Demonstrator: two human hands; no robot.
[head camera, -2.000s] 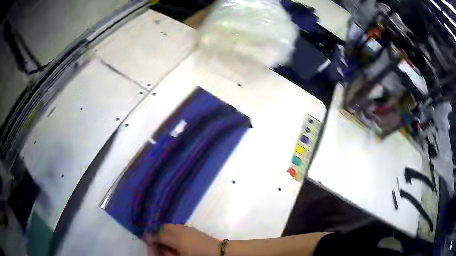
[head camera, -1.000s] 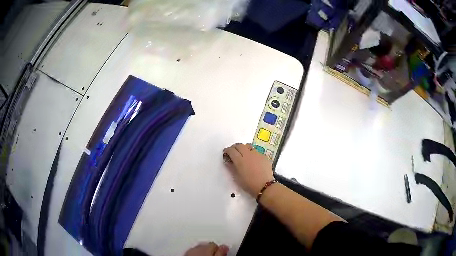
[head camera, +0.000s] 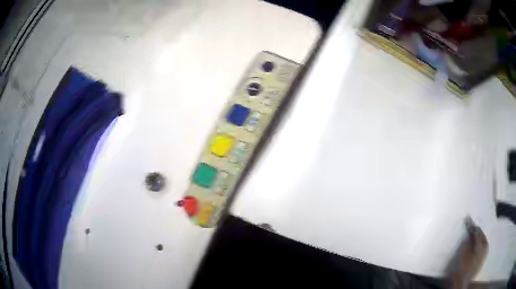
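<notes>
A small round dark metallic bobbin case (head camera: 154, 181) lies on the white machine table, left of the button strip. The translucent blue sewing template (head camera: 54, 175) with dark curved pieces lies flat at the left, cut off by the picture's rim. My right hand (head camera: 471, 254) is small and blurred at the lower right, low over the white side table. Something small and dark shows at its fingertips; I cannot tell whether it is held. My left hand is not in view.
The beige button strip (head camera: 235, 132) with coloured squares and a red button lies along the table's right edge. The white side table (head camera: 339, 169) adjoins it. A supply box (head camera: 418, 56) stands at the upper right. Dark pieces (head camera: 509, 211) lie at the far right edge.
The view has swung right and closer. My right hand has left the button strip for the side table. The bobbin case now shows where that hand was. The other hand has left the view.
</notes>
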